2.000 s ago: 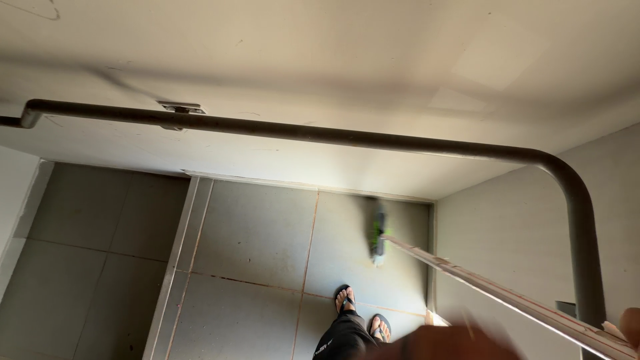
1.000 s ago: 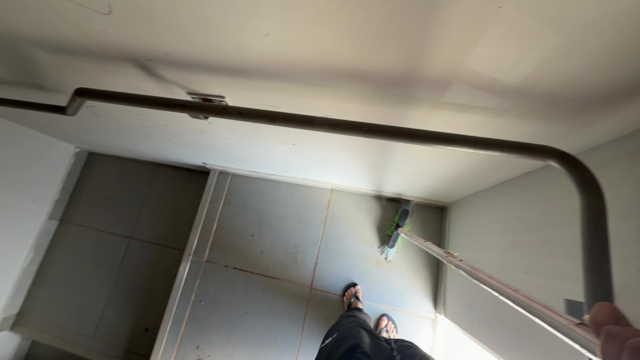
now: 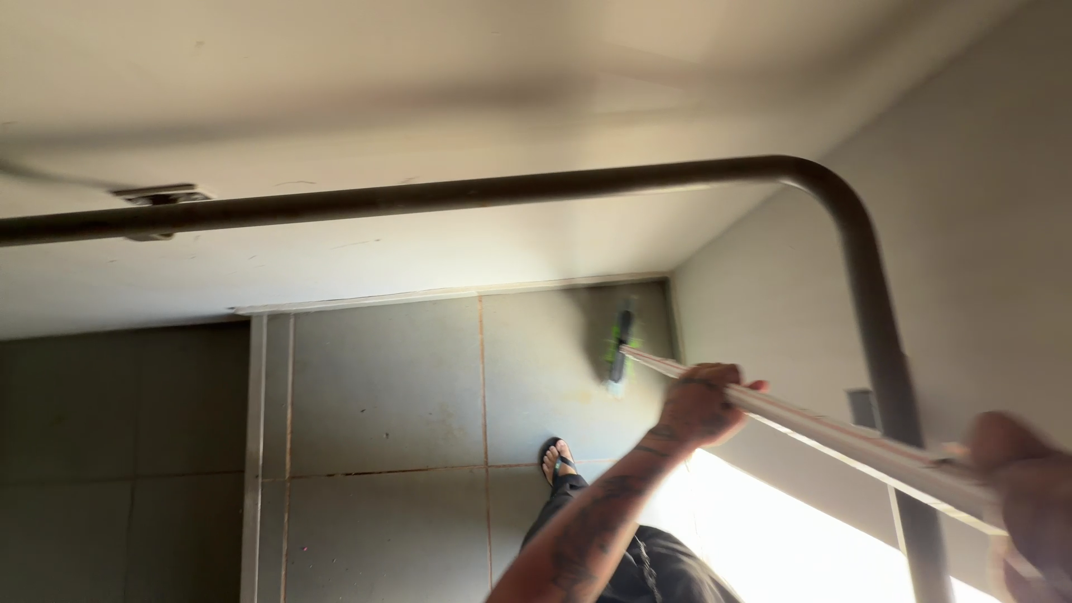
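Observation:
A long pale broom handle (image 3: 804, 419) runs from the lower right toward the floor corner. At its far end the dark and green broom head (image 3: 621, 345), blurred, is at the tiled floor near the wall. My left hand (image 3: 706, 404), on a tattooed forearm, is closed around the handle's lower part. Blurred at the right edge, my right hand (image 3: 1017, 486) is closed around the handle's upper end.
A dark metal handrail (image 3: 502, 188) crosses the view and bends down at the right, close by the broom handle. Walls meet beyond the broom head. A raised edge (image 3: 254, 461) divides the grey floor tiles (image 3: 385, 394). One sandaled foot (image 3: 557, 459) shows below.
My left hand now grips the lower part of the broom handle, where no hand was one second ago. The view has shifted and turned.

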